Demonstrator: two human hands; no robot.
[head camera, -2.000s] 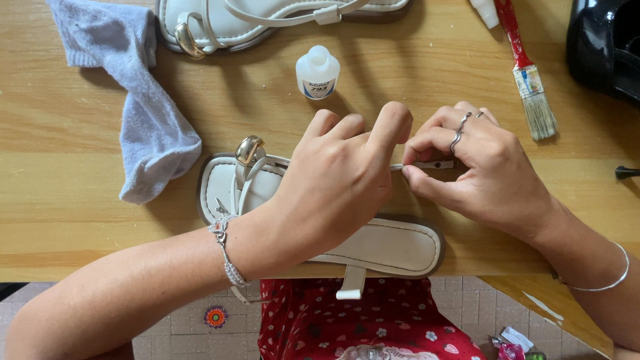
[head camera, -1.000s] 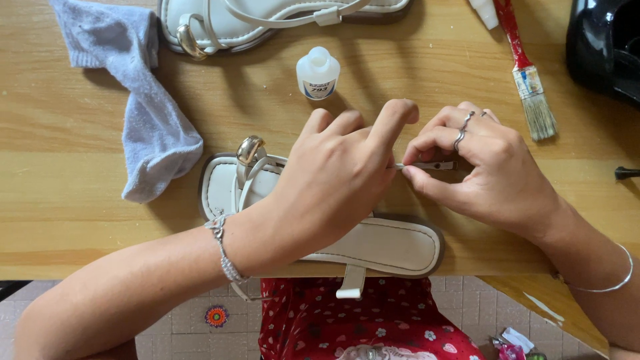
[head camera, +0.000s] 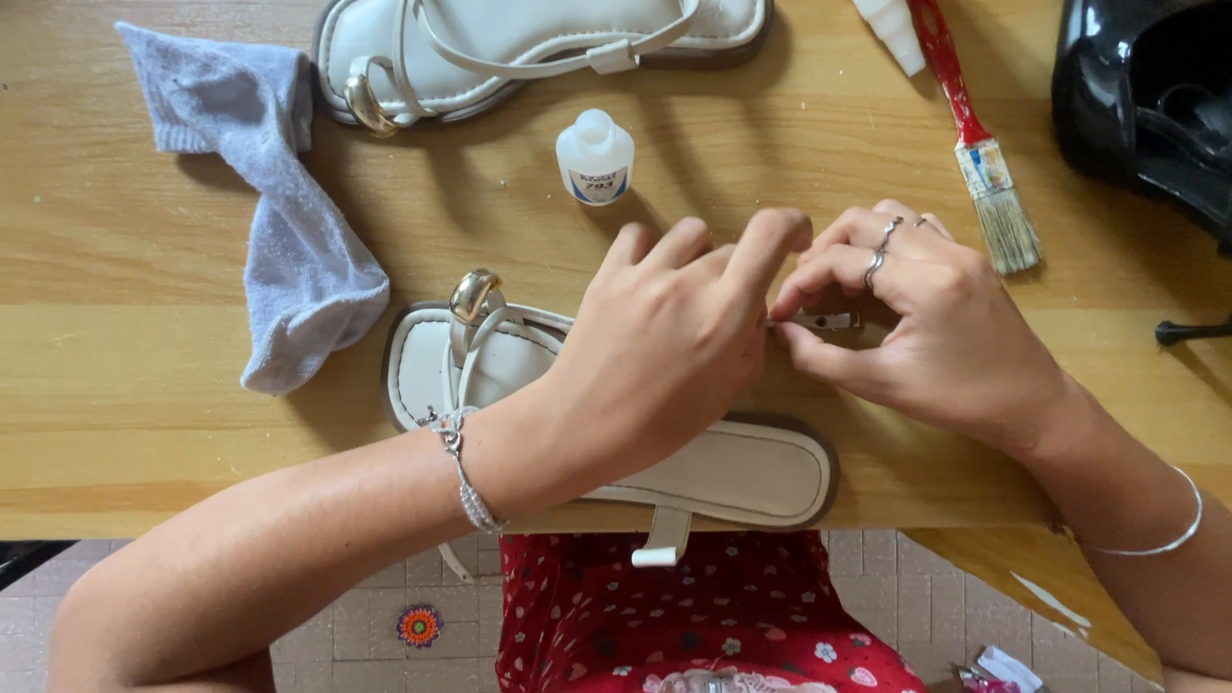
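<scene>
My left hand (head camera: 674, 337) is above a cream sandal (head camera: 731, 467) that lies on the wooden table, hiding its middle. The sandal's gold ring (head camera: 475, 295) is at the toe end, and a short strap (head camera: 664, 535) hangs over the table's edge. Thumb and finger of my right hand (head camera: 914, 318) pinch a thin light strap (head camera: 823, 321) with a small dark hole near its end. The left fingertips meet it at the pinch and are mostly hidden behind that hand. A small white bottle (head camera: 596, 159) with an open top stands just beyond my hands.
A second cream sandal (head camera: 539, 38) lies at the far side, with a grey sock (head camera: 289, 221) left of it. At the right are a red-handled paintbrush (head camera: 972, 164), a white nozzle-shaped piece (head camera: 893, 34) and a glossy black object (head camera: 1107, 106). The table's near edge runs below the sandal.
</scene>
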